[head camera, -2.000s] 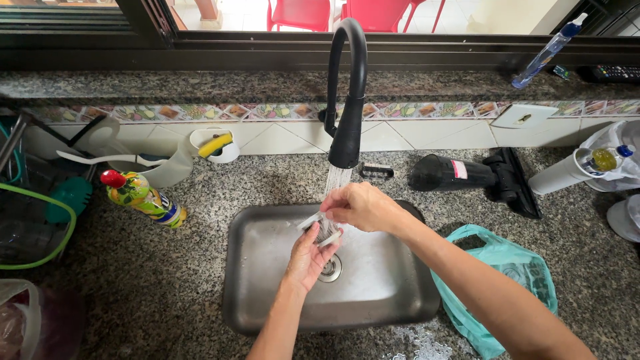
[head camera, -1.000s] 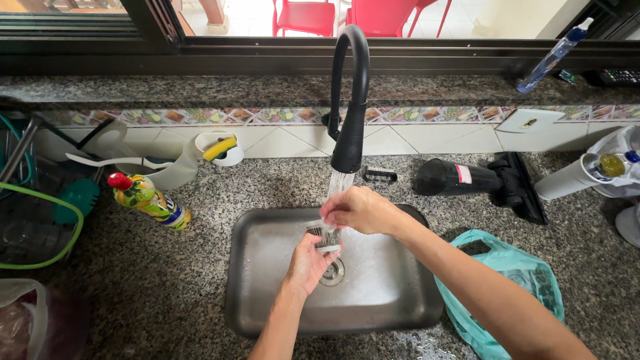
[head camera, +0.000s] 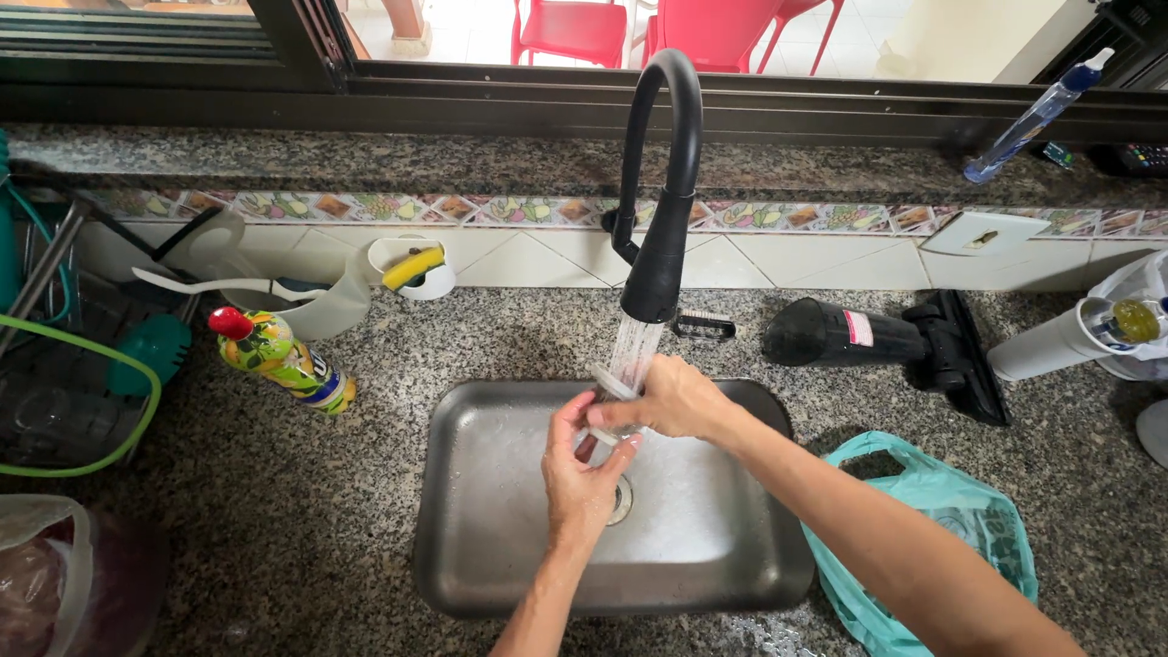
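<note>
Water runs from the black faucet's spray head (head camera: 653, 274) onto a small cylindrical part with whitish rims (head camera: 617, 383), possibly a filter. My left hand (head camera: 584, 456) grips its lower left side, and my right hand (head camera: 671, 401) holds it from the right, partly hiding it. Both hands are over the stainless steel sink (head camera: 511, 584), above the drain (head camera: 620, 502). Behind the sink, a small black brush (head camera: 704, 326) lies on the granite counter.
Right of the sink are a black vacuum dustbin part (head camera: 844, 334), a black floor nozzle (head camera: 958, 356) and a teal plastic bag (head camera: 922, 493). At left stand a yellow detergent bottle (head camera: 283, 360), a sponge (head camera: 413, 266) in a white holder and a dish rack (head camera: 55, 383).
The part has turned in my hands and tilted under the stream. My right hand has shifted so that its fingers wrap around the part's right side.
</note>
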